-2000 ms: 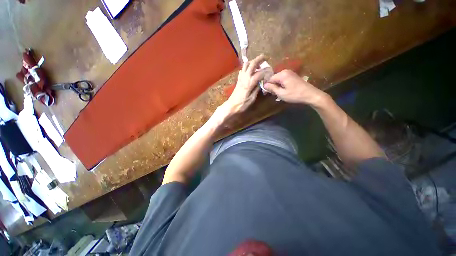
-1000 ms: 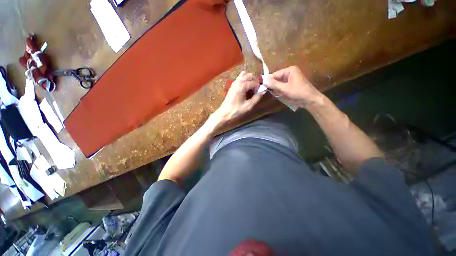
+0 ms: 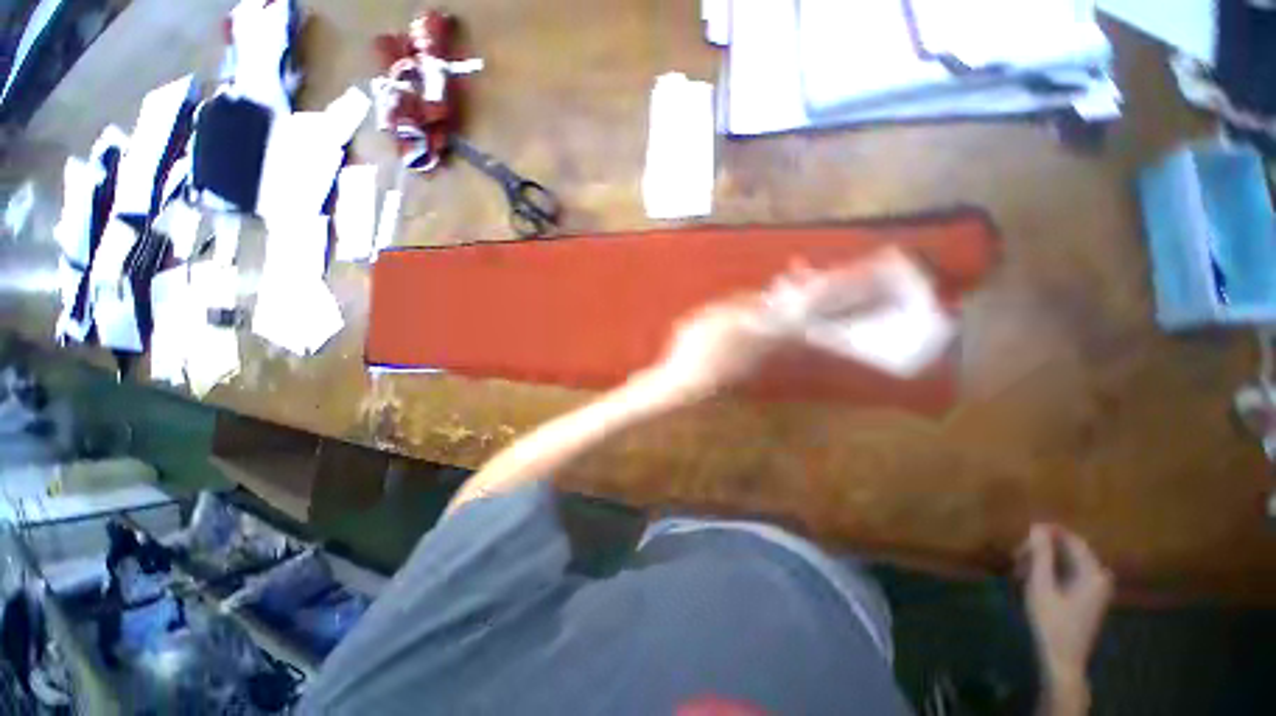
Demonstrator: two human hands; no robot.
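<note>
The long rust-orange stack of cut panels point(image 3: 518, 308) lies across the table in front of me, with a dark layer at its far edge. My left hand point(image 3: 742, 336) is blurred over the right part of the stack and holds a blurred white slip or strip point(image 3: 896, 315). Whether a small reddish piece is held with it I cannot tell. My right hand point(image 3: 1066, 588) is at the table's front edge at the lower right, away from the stack, with fingers apart and nothing seen in it.
Black shears point(image 3: 515, 193) and a tied red bundle point(image 3: 420, 91) lie beyond the stack. A white paper piece point(image 3: 679, 147) and large white sheets point(image 3: 896, 63) lie on the far side. A light blue box point(image 3: 1210, 238) stands at right. White and dark pieces point(image 3: 294, 231) lie at left.
The view has turned and shifted. My hands, together on a white strip and small red piece before, are now apart. My left hand carries white material over the stack; my right has let go.
</note>
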